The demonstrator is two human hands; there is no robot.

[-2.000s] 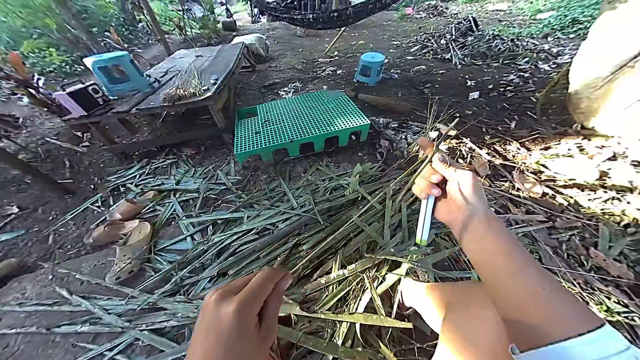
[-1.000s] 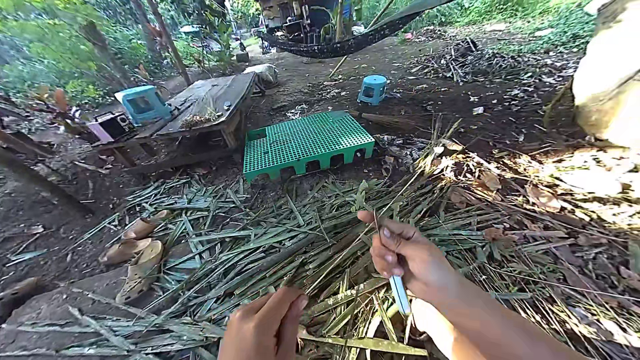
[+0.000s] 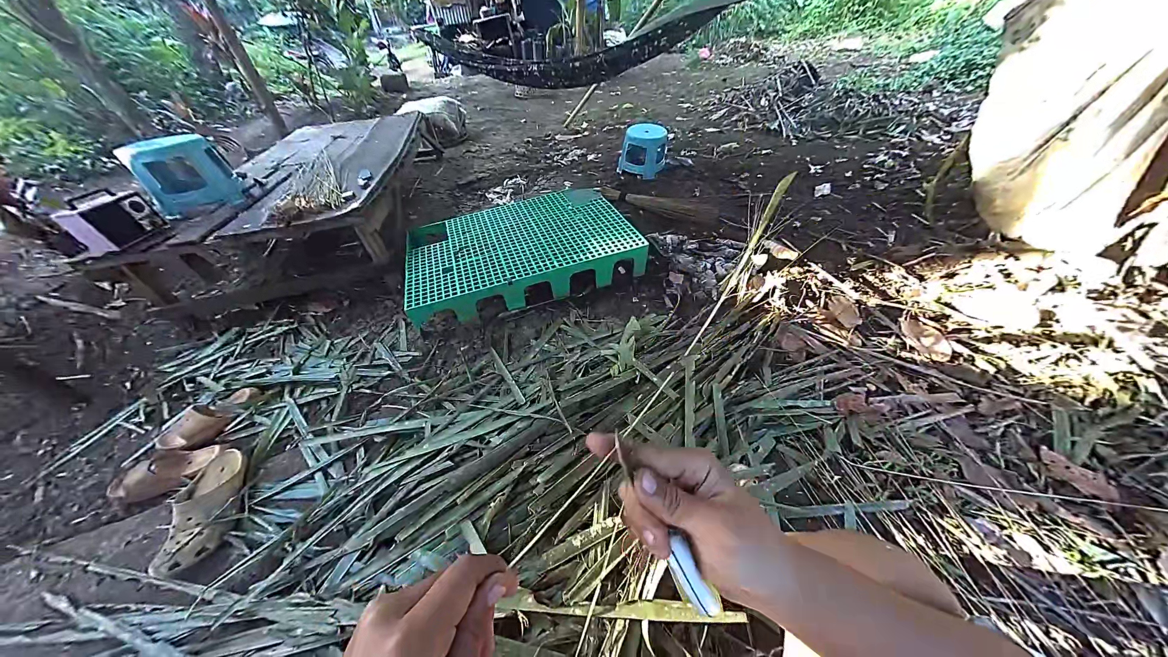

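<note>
My right hand (image 3: 689, 506) is closed around a knife with a pale blue-white handle (image 3: 691, 575); its short blade points up between thumb and index finger. A long thin leaf strip (image 3: 671, 374) runs from the blade area up to the right, its tip above the pile, and down toward my left hand. My left hand (image 3: 443, 607), at the bottom centre, pinches the lower end of the strip between thumb and fingers. Beneath both hands lies a pile of cut green and dry palm leaf strips (image 3: 511, 456).
A green plastic slatted platform (image 3: 529, 246) stands beyond the pile. Brown clogs (image 3: 201, 511) lie at the left. Behind are a wooden table (image 3: 310, 173), a blue stool on it (image 3: 178, 173), another blue stool (image 3: 644, 151), a broom (image 3: 671, 206), a dark hammock (image 3: 584, 64) and a large pale sack (image 3: 1068, 137).
My right hand with the knife has moved down and left, closer to my left hand, since two seconds ago. The leaf strip now stretches between the hands and past the blade.
</note>
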